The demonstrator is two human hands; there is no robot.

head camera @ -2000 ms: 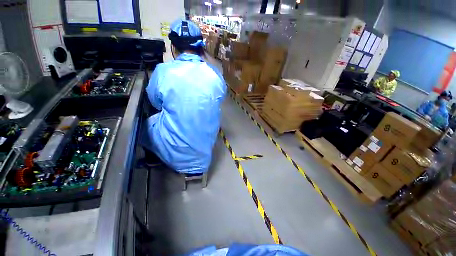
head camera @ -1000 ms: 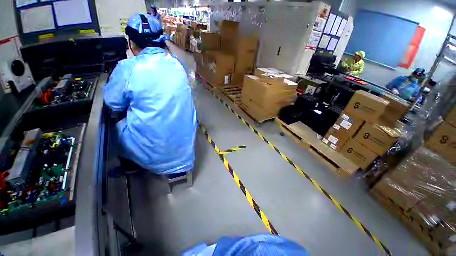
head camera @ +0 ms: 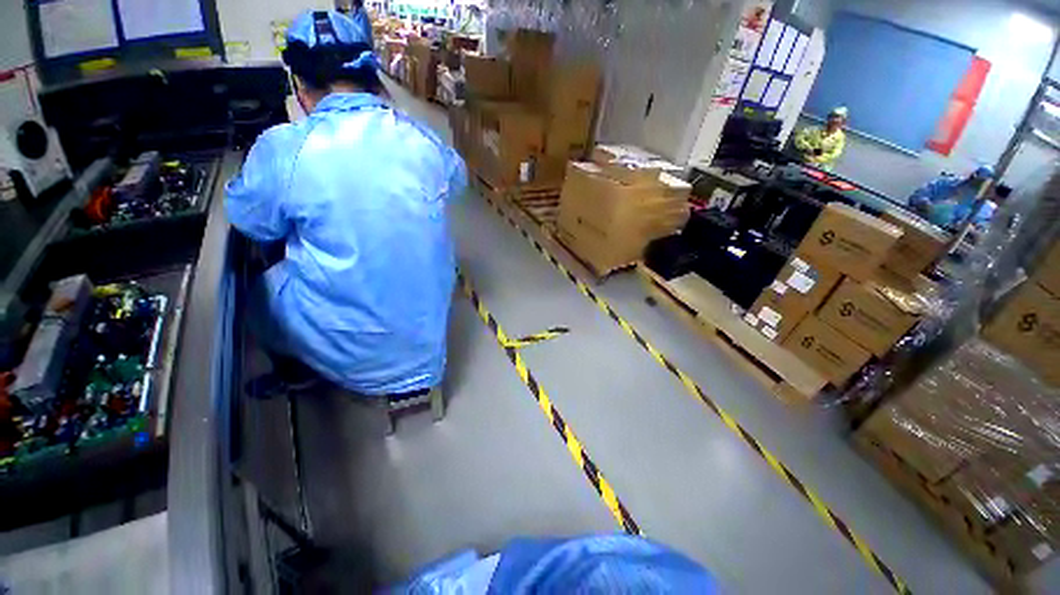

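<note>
Neither of my hands is in the picture; a blue sleeve or smock part (head camera: 593, 567) shows at the bottom edge. A populated circuit board (head camera: 99, 378) lies in a dark carrier (head camera: 105, 471) at the left, with a silver-grey heat sink (head camera: 52, 339) on it. A second populated board (head camera: 145, 192) lies in a carrier farther up the line. The grey conveyor rail (head camera: 200, 384) runs along their right side.
A person in a blue smock (head camera: 360, 244) sits on a stool (head camera: 413, 407) beside the conveyor. Yellow-black tape (head camera: 558, 418) marks the floor. Stacked cartons (head camera: 616, 215), a wooden pallet (head camera: 744, 337) and wrapped cartons (head camera: 965, 418) stand right. Two people work at the far right.
The view has turned to the right, so the boards and rail sit farther left in the picture. The blue spiral cord has left the view. The seated person leans slightly differently.
</note>
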